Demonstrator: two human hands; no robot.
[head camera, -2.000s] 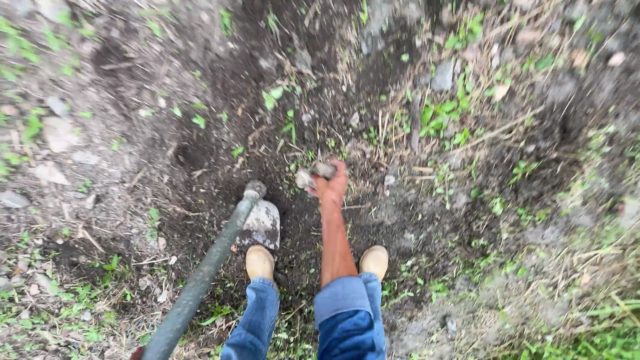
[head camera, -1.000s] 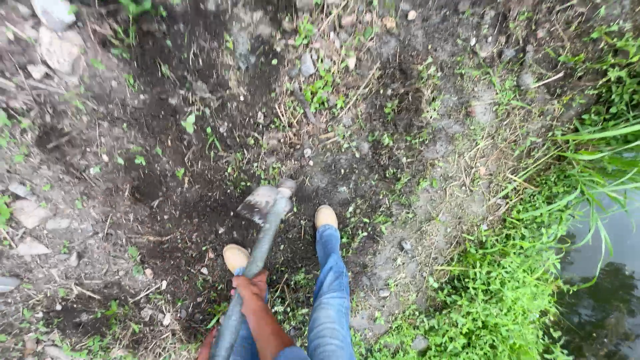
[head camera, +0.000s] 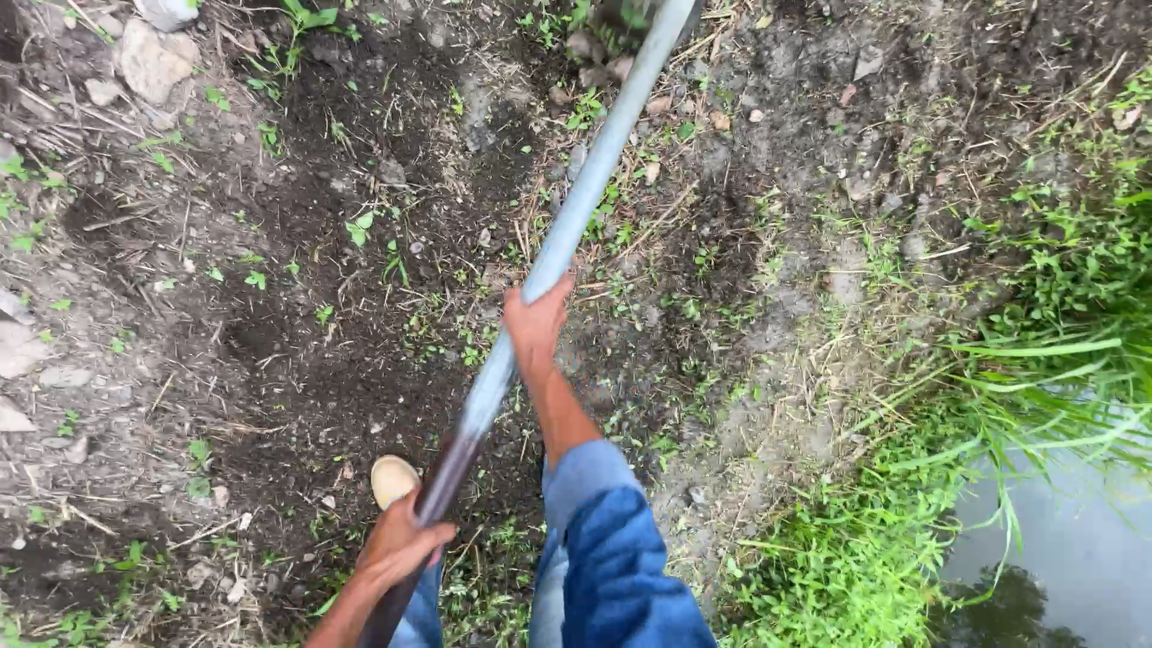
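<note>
A long pole handle (head camera: 589, 184), pale grey above and dark brown toward its lower end, runs diagonally from the bottom to the top of the view. My left hand (head camera: 400, 543) grips the dark part near the bottom. Farther up, my right hand (head camera: 538, 319) is closed around the grey part. The tool's head lies at or past the top edge, where little of it can be made out. Dark soil (head camera: 297, 333) with small weeds lies under the handle.
Pale stones (head camera: 155, 61) lie at the upper left. My tan shoe (head camera: 393, 480) stands beside my left hand. Green plants (head camera: 846, 562) and long grass line the right side, bordering water (head camera: 1053, 540) at the lower right.
Two seconds ago my right hand held what looks like a stone; now it grips the handle. The tool's head has gone from near my feet to the top of the view.
</note>
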